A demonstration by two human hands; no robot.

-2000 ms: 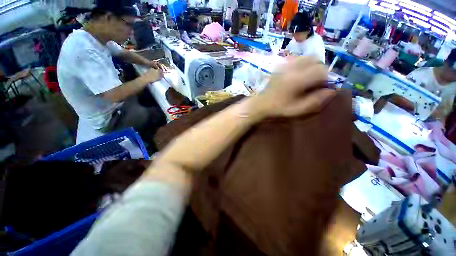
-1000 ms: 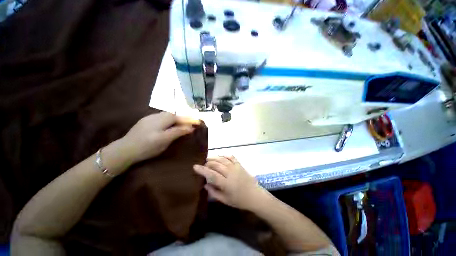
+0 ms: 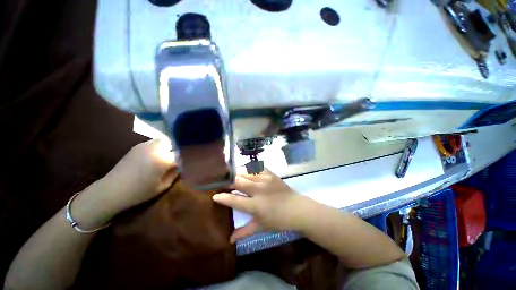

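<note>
Brown fabric (image 3: 192,238) lies under the front of the white sewing machine head (image 3: 294,62) and spreads to the left. My left hand (image 3: 133,175), with a bracelet at the wrist, is curled on the cloth left of the needle area; its fingertips are partly hidden by a shiny metal part (image 3: 195,113). My right hand (image 3: 266,204) has its fingers apart, with fingertips at the cloth's right edge. The needle and presser foot are hidden behind the head.
Small metal snips (image 3: 405,158) lie on the table right of the hands. Orange-handled scissors (image 3: 448,145) are in a small tray. A ruled strip (image 3: 339,222) runs along the front edge. A blue crate (image 3: 438,243) and red container (image 3: 469,215) stand below.
The view has moved closer to the machine head, which now looks larger. My right hand's fingers have spread at the cloth edge. My left hand remains on the cloth, its fingertips now covered.
</note>
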